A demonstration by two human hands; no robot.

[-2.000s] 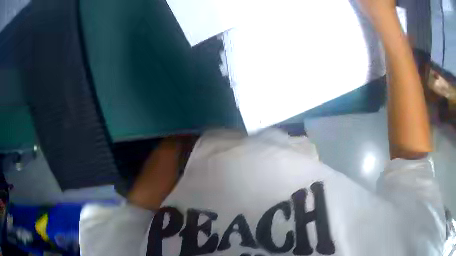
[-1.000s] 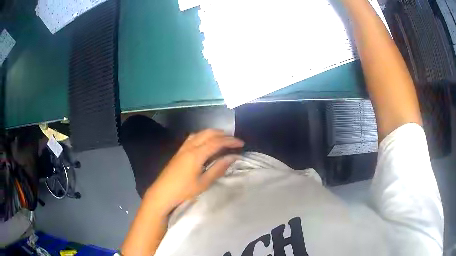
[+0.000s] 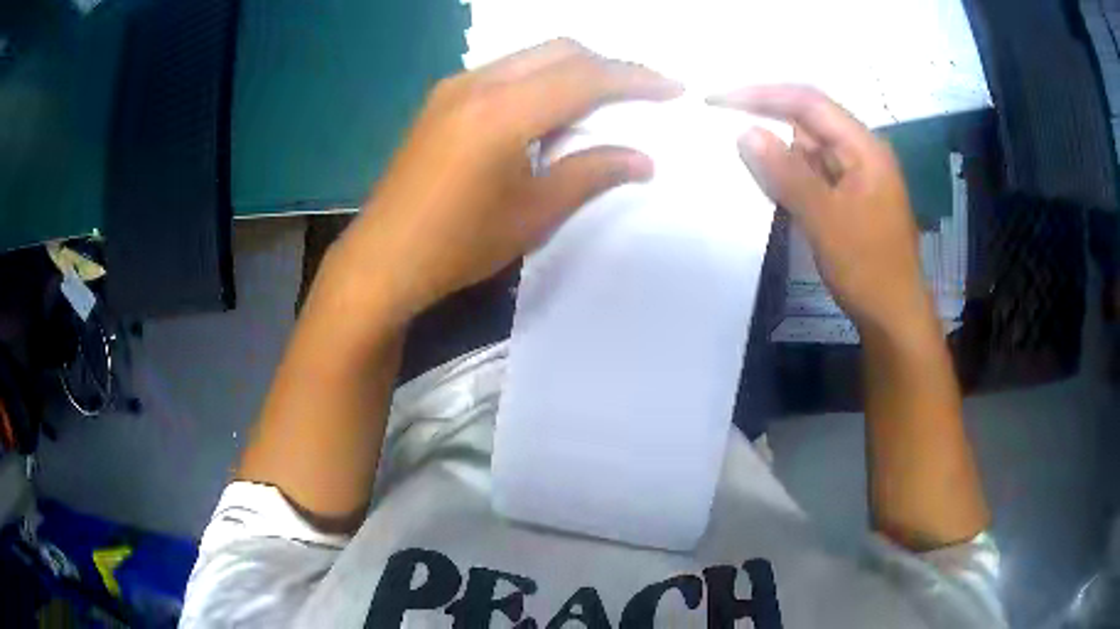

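Observation:
A plain white sheet (image 3: 626,369) hangs down in front of my chest, longer than wide, with no dots or pads visible on it. My left hand (image 3: 528,160) holds its upper left edge, thumb in front and fingers over the top. My right hand (image 3: 823,172) holds its upper right corner between thumb and fingers. The top edge is washed out by glare. Behind it, the white panel stack (image 3: 835,49) lies on the green mat and is overexposed.
The green mat (image 3: 301,111) covers the bench. A black ribbed strip (image 3: 172,148) crosses its edge at left, and another dark ribbed piece (image 3: 1050,98) is at right. White sheets (image 3: 940,258) show below the bench at right. A blue bin (image 3: 135,571) is at lower left.
My left hand has risen from my lap to the sheet. My right hand has come back from the far side of the stack. The white sheet is now held between both hands.

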